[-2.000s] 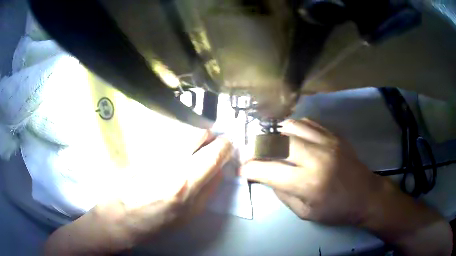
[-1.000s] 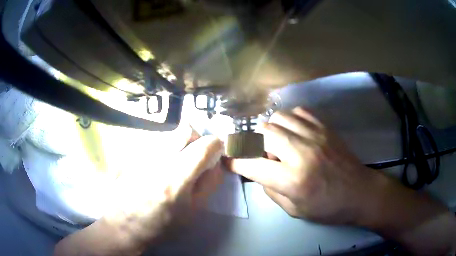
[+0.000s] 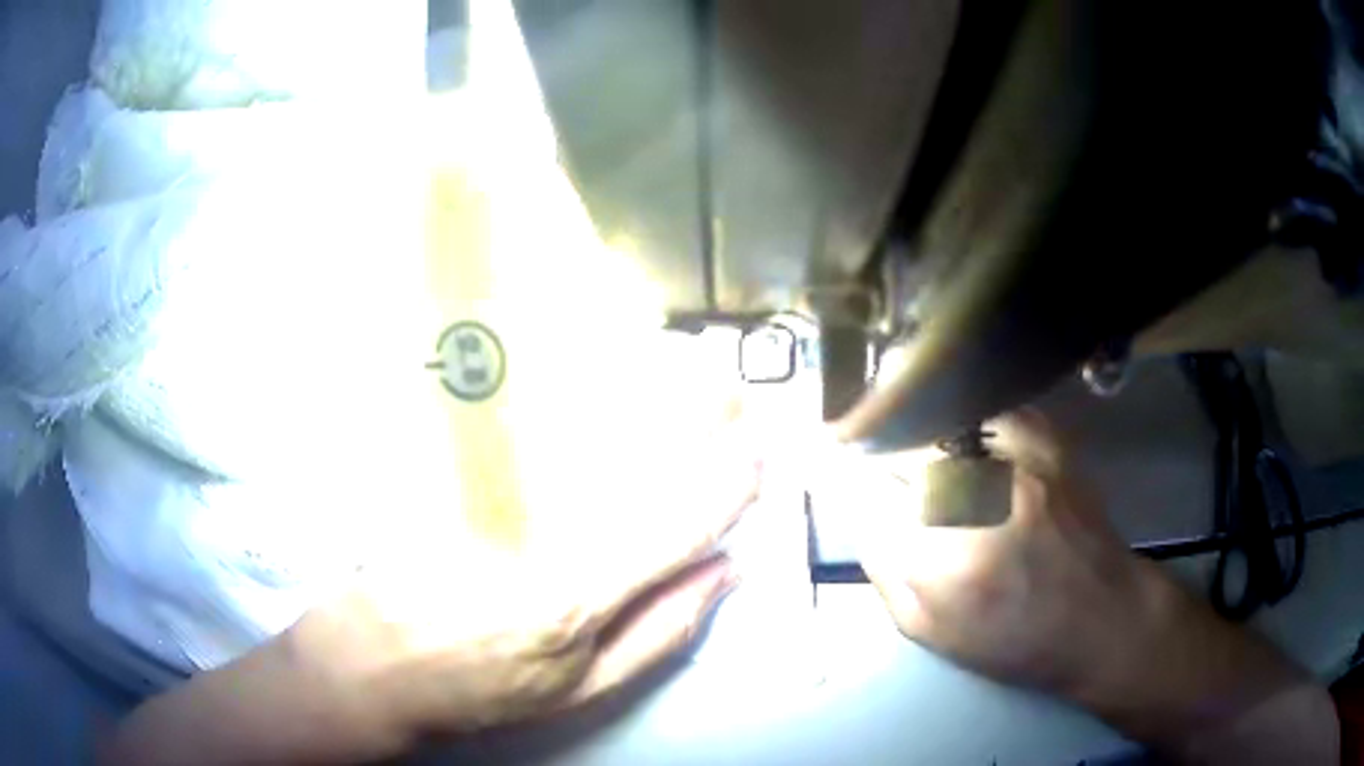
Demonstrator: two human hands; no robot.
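The white garment piece point(image 3: 150, 337) lies bunched at the left of the sewing machine, partly lost in strong glare. My left hand point(image 3: 509, 644) lies low on the left with its fingers pointing right toward the needle area; its upper side is washed out by glare. My right hand point(image 3: 1032, 576) is right of the needle area, partly behind the tan knurled knob point(image 3: 968, 491). Its fingertips are lost in glare and behind the machine head. Whether either hand pinches cloth cannot be seen. The presser foot and needle are hidden by glare and the head.
The machine head point(image 3: 778, 135) fills the upper middle and right. A yellow strip with a round black mark point(image 3: 471, 362) is left of the needle area. Black shears point(image 3: 1254, 554) lie beyond my right hand on the pale table point(image 3: 898, 703).
The view has shifted, so the yellow strip and the knob appear farther right. My left fingers now look flatter and farther from my right hand. The small white piece between my hands is now mostly washed out.
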